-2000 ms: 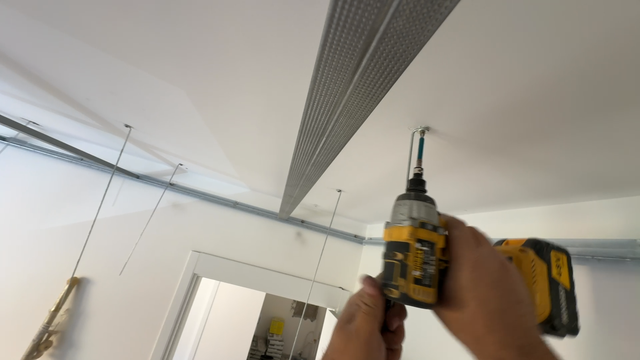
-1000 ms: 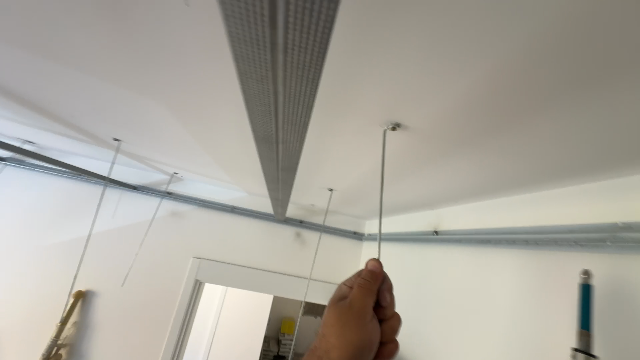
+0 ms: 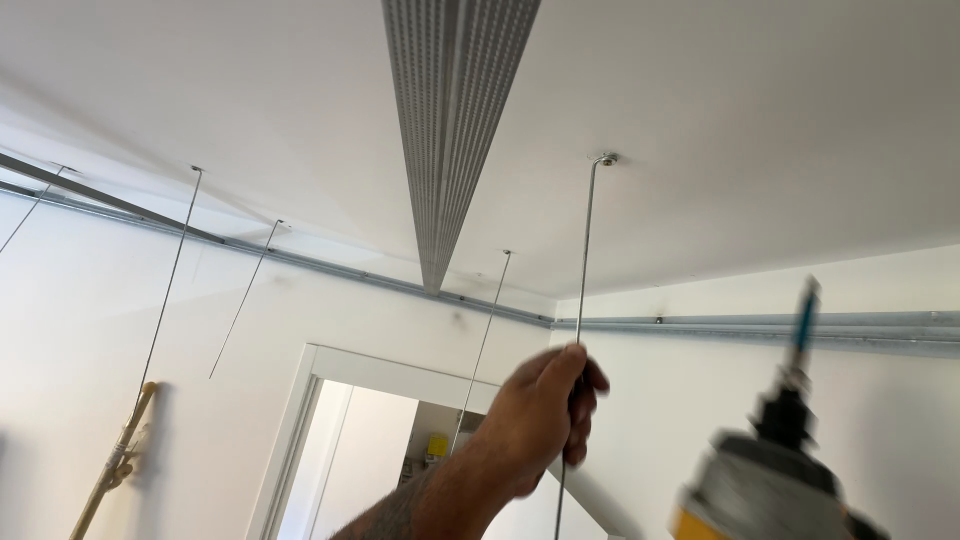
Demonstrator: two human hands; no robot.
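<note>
My left hand (image 3: 551, 412) grips a thin metal hanger rod (image 3: 586, 255) partway down its length. The rod's bent top end is fastened to the white ceiling by a screw fixing (image 3: 606, 159). At the lower right stands a yellow and black cordless impact driver (image 3: 772, 480), blurred, its blue-banded bit (image 3: 805, 319) pointing up and clear of the rod. My right hand is out of view below it, as is the driver's handle.
A perforated metal ceiling profile (image 3: 454, 135) runs overhead, left of the rod. More hanger rods (image 3: 174, 277) hang at the left. Metal perimeter track (image 3: 750, 328) lines the walls. A white door frame (image 3: 405, 369) and a long pole (image 3: 112, 465) stand below.
The driver's bit was at the ceiling fixing two seconds ago; the driver has since come down to the right. My left hand took hold of the rod and still grips it.
</note>
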